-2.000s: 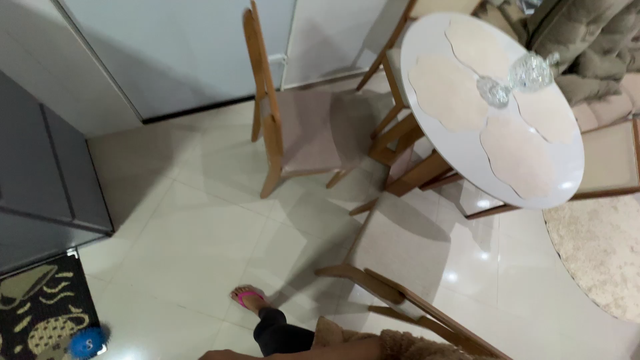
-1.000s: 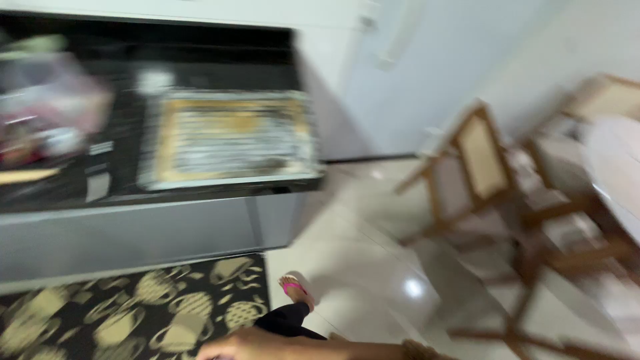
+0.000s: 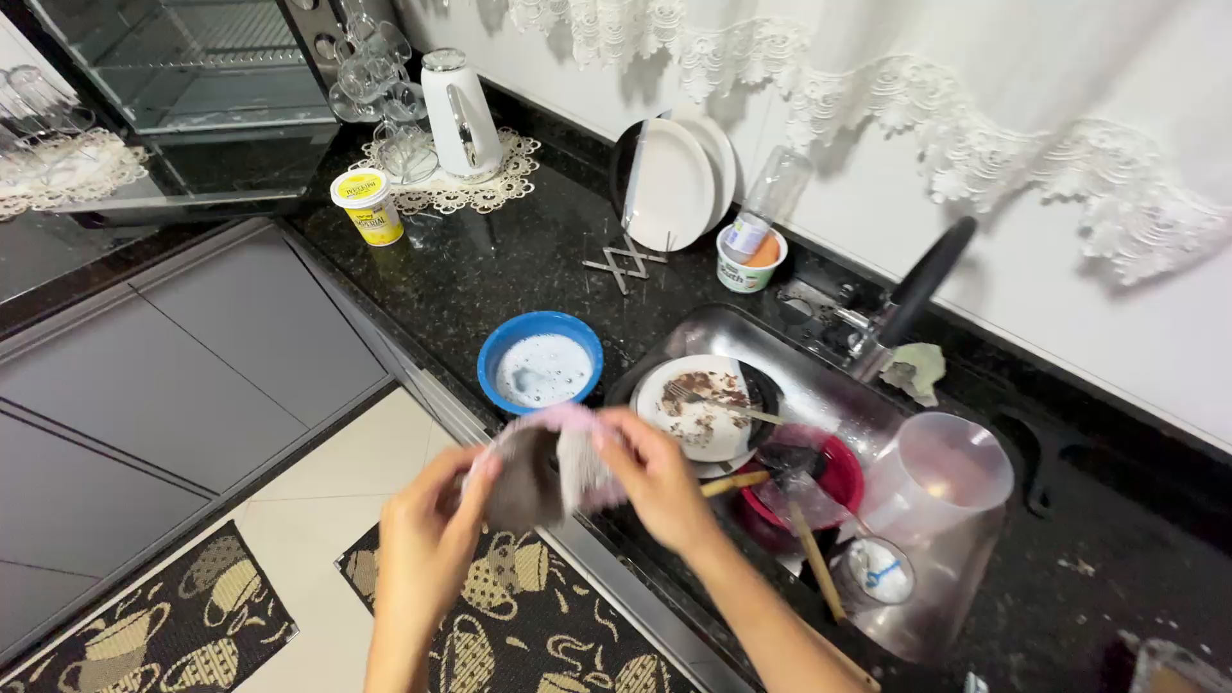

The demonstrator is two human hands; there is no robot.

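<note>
Both hands hold a blurred pinkish-gray cloth [image 3: 525, 472] in front of the counter edge. My left hand [image 3: 438, 510] grips its left side, and my right hand [image 3: 650, 472] pinches the right side. Just beyond them sits a blue plastic bowl [image 3: 489, 375] with foamy water. To the right, the steel sink [image 3: 934, 616] holds a soiled plate [image 3: 664, 414] with a fork on it, a red bowl [image 3: 847, 472], a translucent plastic container [image 3: 895, 481], a glass [image 3: 895, 577] with white contents, and wooden handles.
A black faucet [image 3: 929, 279] rises behind the sink. Along the wall stand upright plates [image 3: 664, 188], a tub with a bottle [image 3: 746, 269], a metal trivet [image 3: 616, 268], a white kettle [image 3: 462, 120], stacked glassware [image 3: 371, 77] and a yellow tub [image 3: 373, 217]. Patterned mats [image 3: 577, 616] lie below.
The view has swung from the dining table and floor to the kitchen sink. Both hands now hold the cloth; one second ago only part of one hand showed at the bottom edge.
</note>
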